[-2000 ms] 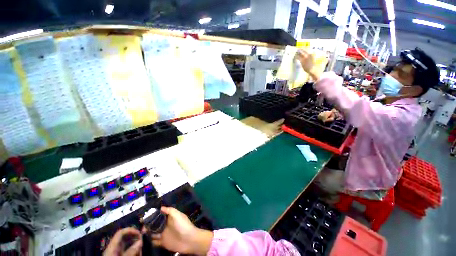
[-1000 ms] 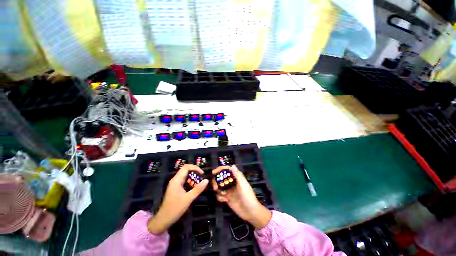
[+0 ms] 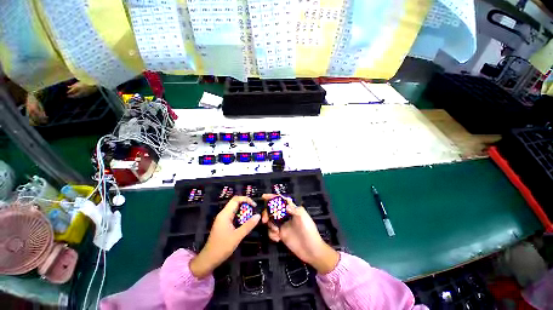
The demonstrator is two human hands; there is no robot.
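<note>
My left hand [image 3: 225, 233] holds a smartwatch body [image 3: 245, 213] with a lit screen of colourful icons, its thumb at the lower edge. My right hand [image 3: 295, 233] holds a second smartwatch [image 3: 278, 208], also lit with many small coloured icons. The two watches are side by side above the black foam tray [image 3: 171, 233]. Several lit watches sit in the tray's back row, one at its left end [image 3: 195, 195]. Dark watches with shiny outlines lie in pockets nearer me, one below my hands [image 3: 253, 277]. My hands hide some middle pockets.
Small blue-red displays [image 3: 244, 156] stand in two rows on white sheets [image 3: 364, 142]. Stacked black trays [image 3: 273, 98] are behind. Cables [image 3: 145, 124], a yellow basket [image 3: 76, 224] and a pink fan [image 3: 24, 239] are left. A marker pen [image 3: 383, 211] lies right. Another person's hands [image 3: 36, 109] show far left.
My view has turned from the worker on the right back to the tray. Both watch screens have changed from a few larger icons to many small ones. Both hands still hold their watches.
</note>
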